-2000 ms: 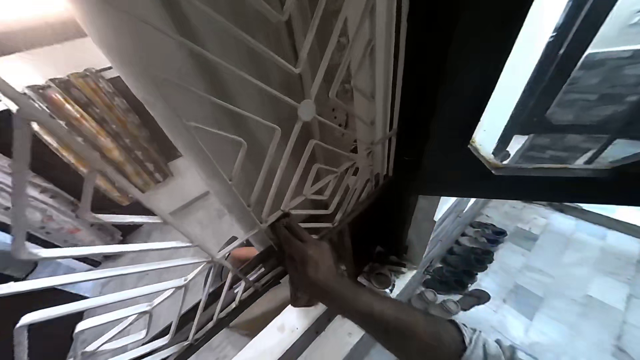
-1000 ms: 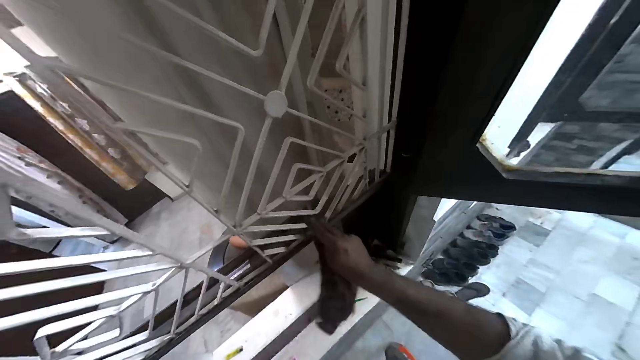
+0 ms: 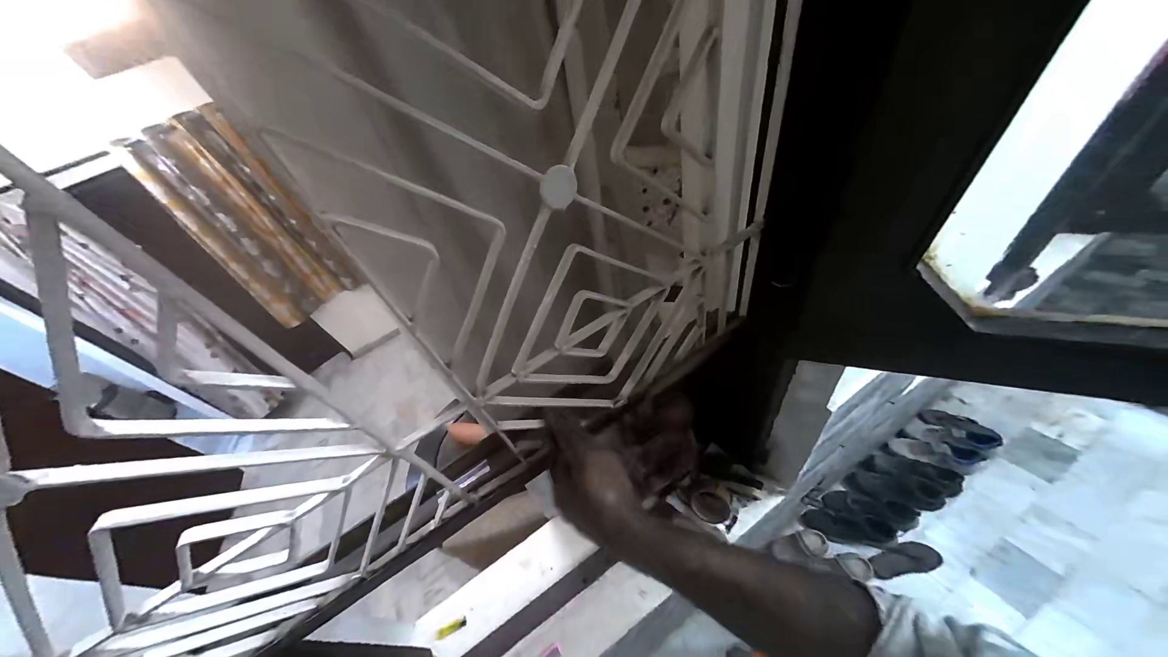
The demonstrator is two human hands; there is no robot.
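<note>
My right hand (image 3: 589, 474) reaches in from the lower right, its fingers at the dark bottom rail (image 3: 538, 456) of a white metal grille (image 3: 558, 187). A dark reddish cloth (image 3: 662, 447) is bunched at the hand, against the rail; the fingertips are blurred and partly in shadow. Bent white bars form nested diamond patterns above and to the left of the hand. My left hand is not in view.
A dark door frame (image 3: 858, 182) stands at the right. Several shoes (image 3: 903, 484) line the tiled floor beyond it. Patterned curtains (image 3: 237, 219) hang at the left. White ledges (image 3: 511, 584) lie below the grille, one with a small yellow object (image 3: 451, 628).
The dark cloth hung below my right hand one second ago; now it is bunched beside it, at the rail. The hand stays near the grille's bottom.
</note>
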